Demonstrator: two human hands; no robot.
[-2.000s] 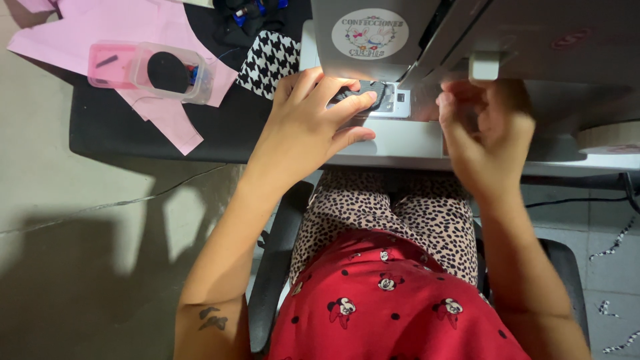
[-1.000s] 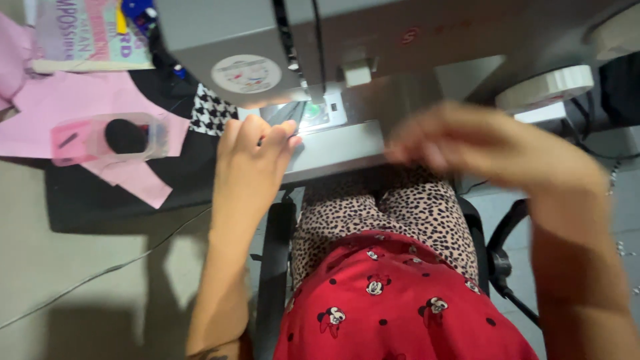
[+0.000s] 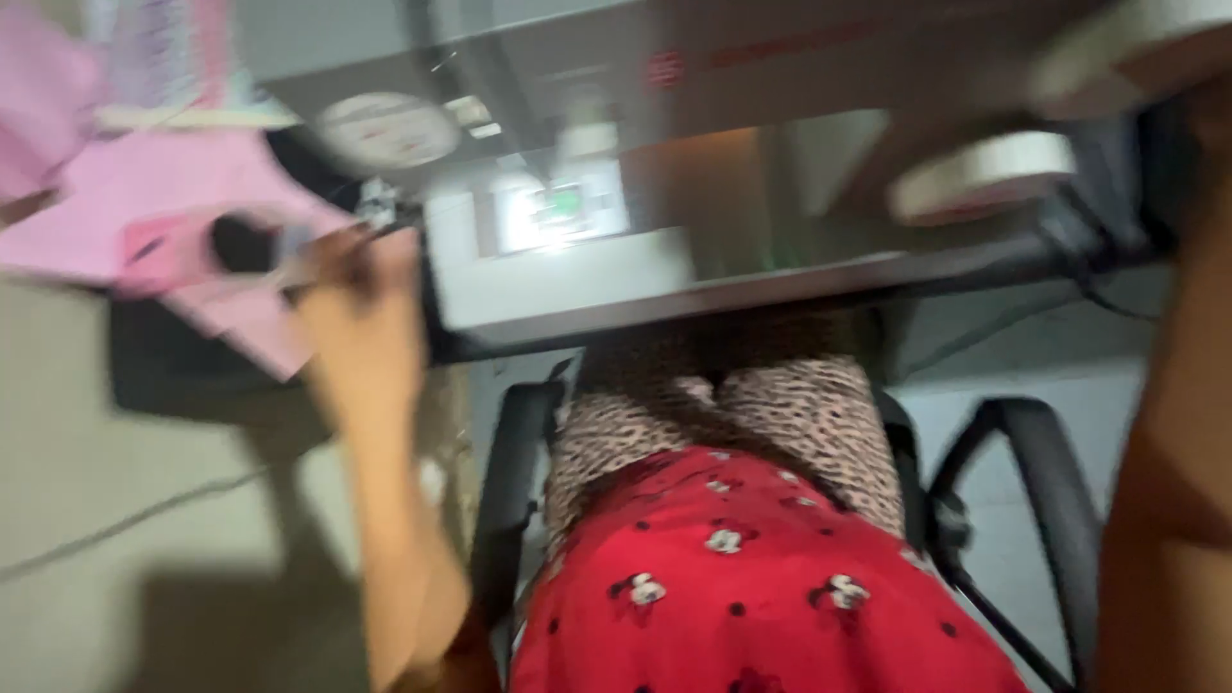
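A grey sewing machine (image 3: pixel 751 87) stands in front of me, its lamp lighting the needle plate (image 3: pixel 563 207). My left hand (image 3: pixel 361 274) is blurred at the left end of the machine bed (image 3: pixel 568 289), beside a clear and pink plastic box (image 3: pixel 178 252) and a piece of houndstooth fabric (image 3: pixel 378 202). Whether its fingers hold anything cannot be told. My right forearm (image 3: pixel 1179 404) reaches up along the right edge toward the machine's handwheel end (image 3: pixel 1136 48); most of the right hand is cut off or too dark to read.
Pink cut pieces (image 3: pixel 144 192) lie under the box on a black surface (image 3: pixel 192 356). A printed bag or sheet (image 3: pixel 173 58) is at the upper left. A white round-edged object (image 3: pixel 982 178) and dark cables (image 3: pixel 1078 231) are at the right. Chair armrests (image 3: pixel 1044 481) flank my lap.
My left hand has moved left from the needle area to the end of the bed. My right hand has gone from in front of the machine to the upper right. The view has shifted.
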